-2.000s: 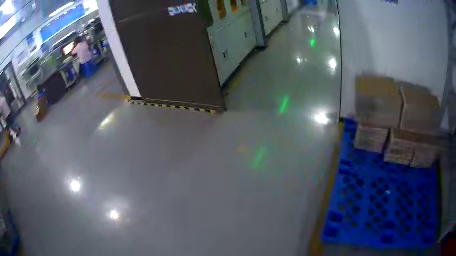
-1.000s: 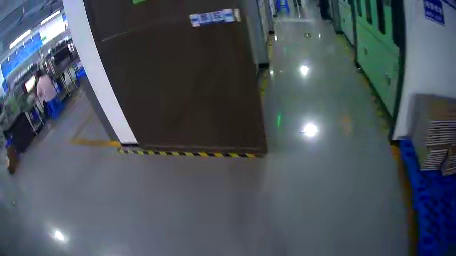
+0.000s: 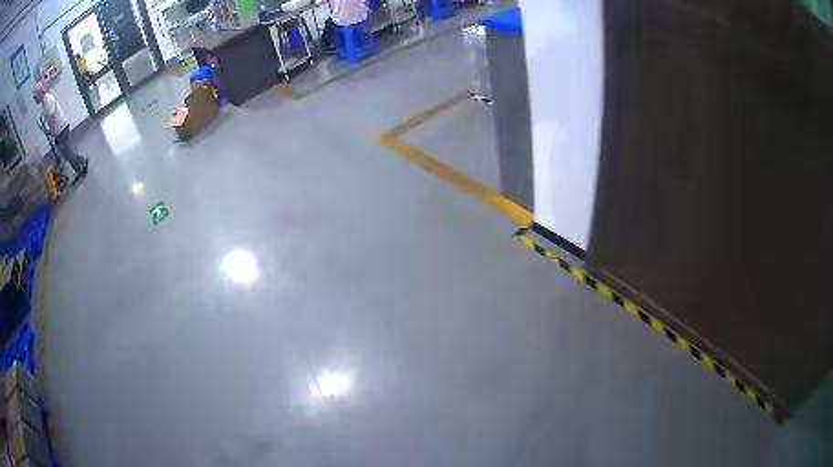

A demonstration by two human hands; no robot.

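Neither of my hands is in the picture. Nearest in front of me is the grey, shiny floor (image 3: 320,301) with bright light reflections. On the right stands a large dark brown panel (image 3: 712,182) beside a white column (image 3: 564,119). Yellow-and-black striped tape (image 3: 653,321) runs along the foot of the panel. The panel is cut off by the right edge of the picture.
A yellow floor line (image 3: 448,179) bends left of the column. An open cardboard box (image 3: 194,113) stands near a dark bench (image 3: 239,66). A person (image 3: 57,128) is at far left; another sits on a blue stool (image 3: 354,44). Blue pallets (image 3: 29,239) line the left edge.
The view has swung left. The panel and column have shifted to the right and look nearer. The aisle and the pallet with cardboard on the right have left the picture.
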